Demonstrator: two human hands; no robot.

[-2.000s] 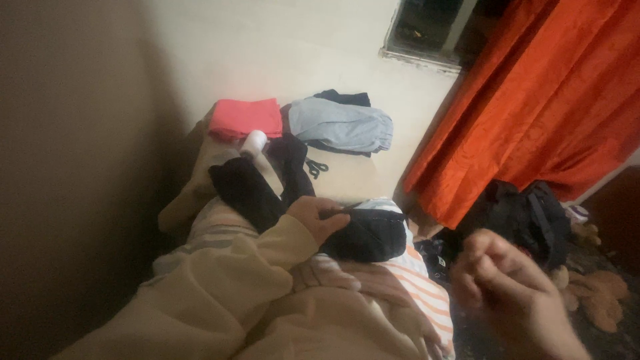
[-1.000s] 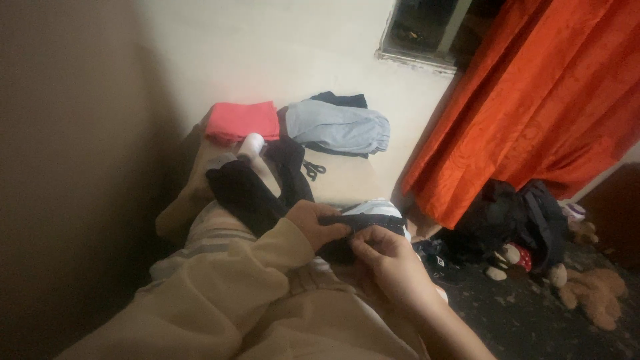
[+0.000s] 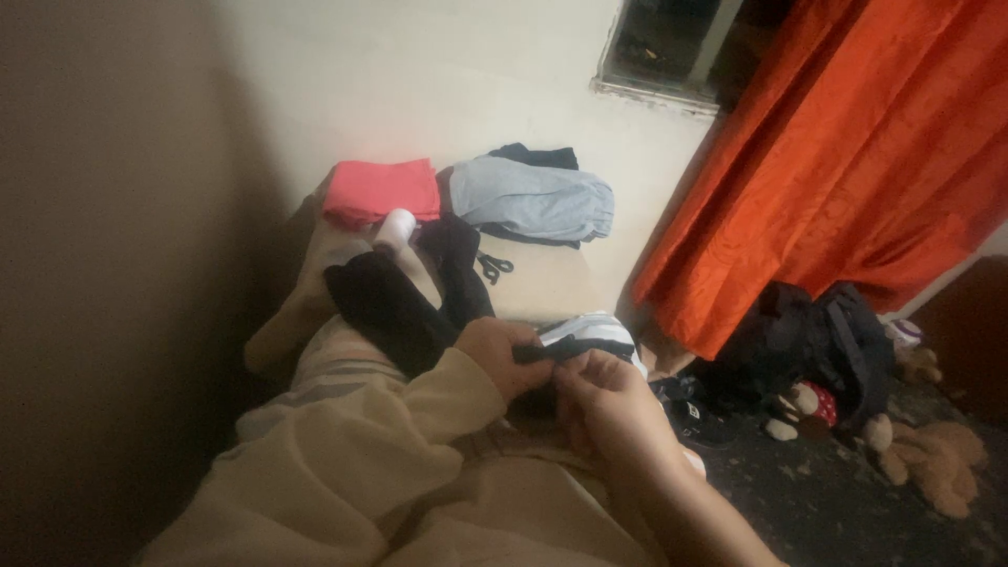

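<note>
A black garment [image 3: 394,311] lies across my lap, over striped shorts or trousers. My left hand [image 3: 504,358] pinches an edge of the black cloth between thumb and fingers. Close against it on the right, my right hand [image 3: 598,390] has its fingertips together at the same edge; whether it holds a needle or thread is too small to tell. Beyond the cloth, a spool of white thread [image 3: 395,228] stands beside a folded red cloth [image 3: 382,191]. Dark-handled scissors [image 3: 494,266] lie on the beige surface, their blades partly hidden by the black garment.
A folded light-blue garment [image 3: 531,197] lies on darker cloth against the wall. An orange curtain [image 3: 819,181] hangs at the right by a window [image 3: 669,51]. On the dark floor are a black bag [image 3: 846,354], a brown plush toy [image 3: 937,465] and a black cap [image 3: 701,421].
Two seconds ago my right hand was raised away from the cloth at the right; it has moved left and down to the black edge beside my left hand.
</note>
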